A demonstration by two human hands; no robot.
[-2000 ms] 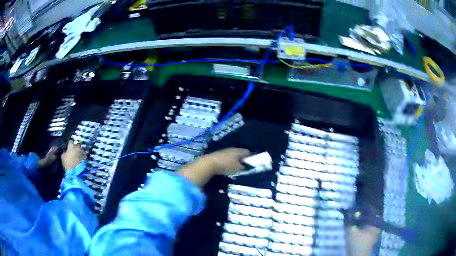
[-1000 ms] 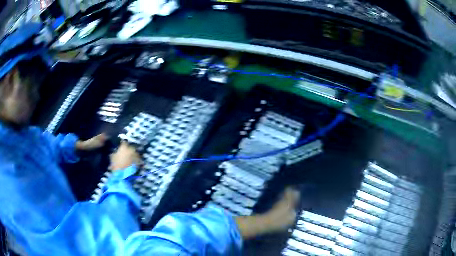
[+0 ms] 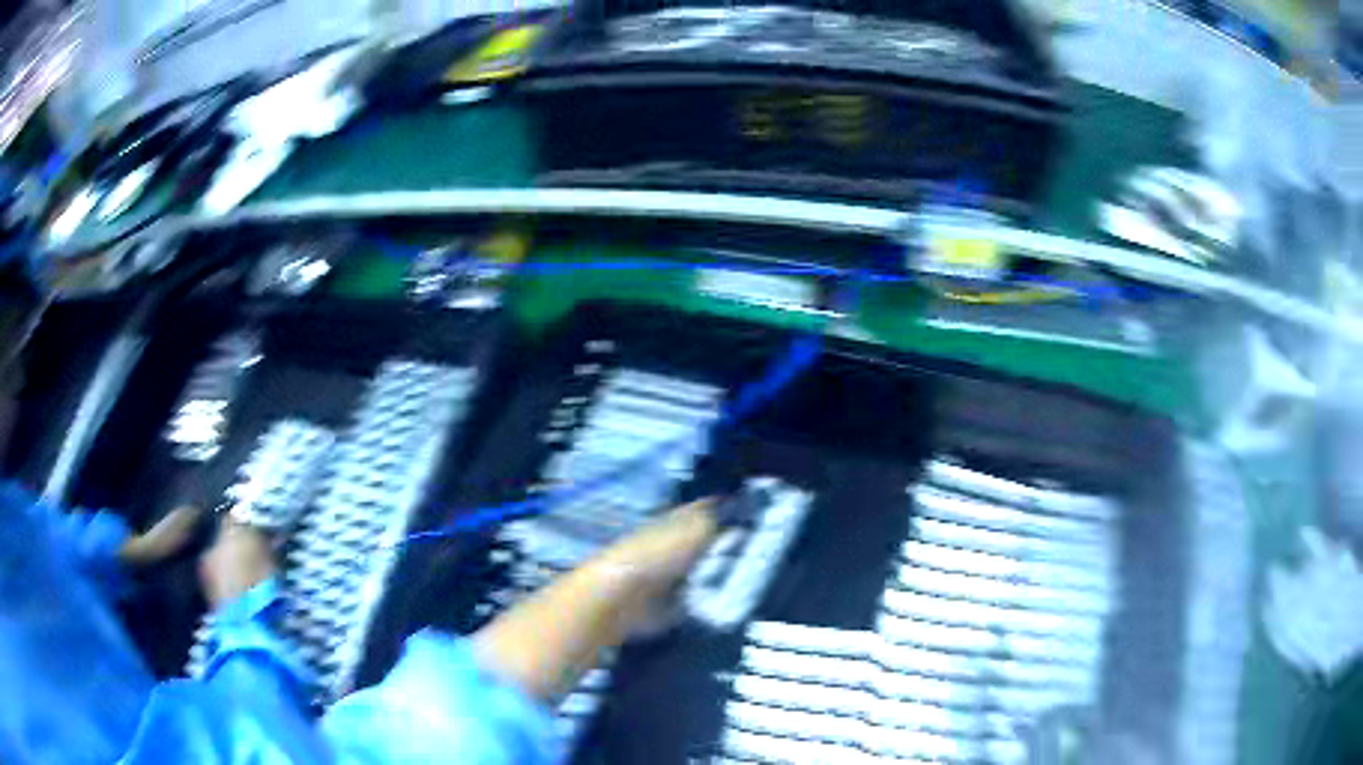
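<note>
My left hand (image 3: 658,565) reaches in from the lower left in a blue sleeve. Its fingers, with dark coverings at the tips, are on a silvery multi-port metal housing (image 3: 750,553), held tilted over the black tray (image 3: 837,523). Motion blur hides the exact grip. More housings lie in the tray in columns, one column (image 3: 635,426) left of the hand and a wider block (image 3: 994,598) to the right. My right hand is not visible.
A blue coiled cord (image 3: 770,381) crosses the tray. Another person's hand (image 3: 236,565) works over a tray at left. A pale rail (image 3: 598,202) runs behind. A white crumpled cloth (image 3: 1323,605) lies at far right, and a deep black bin (image 3: 673,135) stands behind the rail.
The view has swung left and then back right. My left hand, without a visible housing one second ago, now has one. The slanted housing beside the left column is gone from its place.
</note>
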